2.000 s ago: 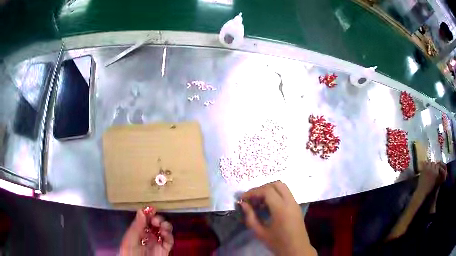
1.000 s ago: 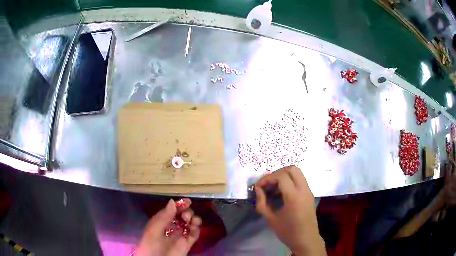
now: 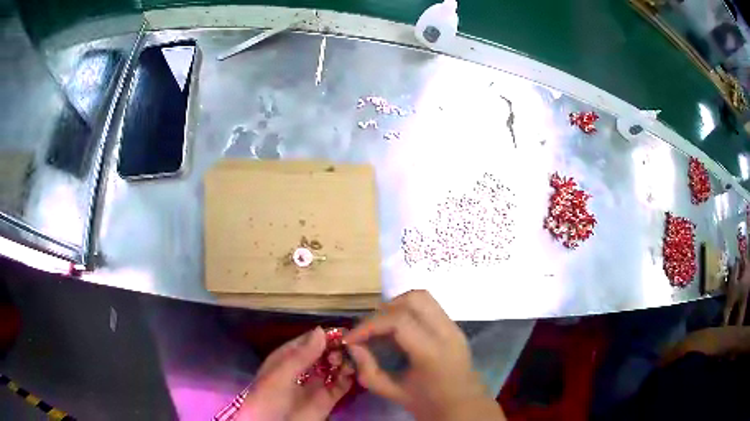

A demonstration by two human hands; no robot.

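My left hand point(image 3: 300, 374) is below the table's near edge, palm up, holding several red-and-white pieces point(image 3: 333, 337), one pinched at its fingertips. My right hand point(image 3: 423, 353) touches that piece with thumb and forefinger together; whether something small is between them cannot be told. The cardboard pad point(image 3: 288, 205) lies beyond my hands, with the round white glue cap point(image 3: 303, 256) on it among brown stains. The pale heap of small white parts point(image 3: 465, 226) lies spread to the right of the pad.
Red heaps point(image 3: 569, 210) lie at right. Separate white bits point(image 3: 382, 105), a thin stick point(image 3: 320, 62), a grey blade point(image 3: 259, 39) and dark tweezers point(image 3: 510, 119) lie farther back. A smartphone point(image 3: 158, 111) lies left. White glue bottles point(image 3: 437, 25) stand along the far edge. Another person's arm shows at far right.
My right hand has moved left from below the white heap to my left hand, and their fingertips now meet. The view has shifted, so the table's things sit farther right and higher.
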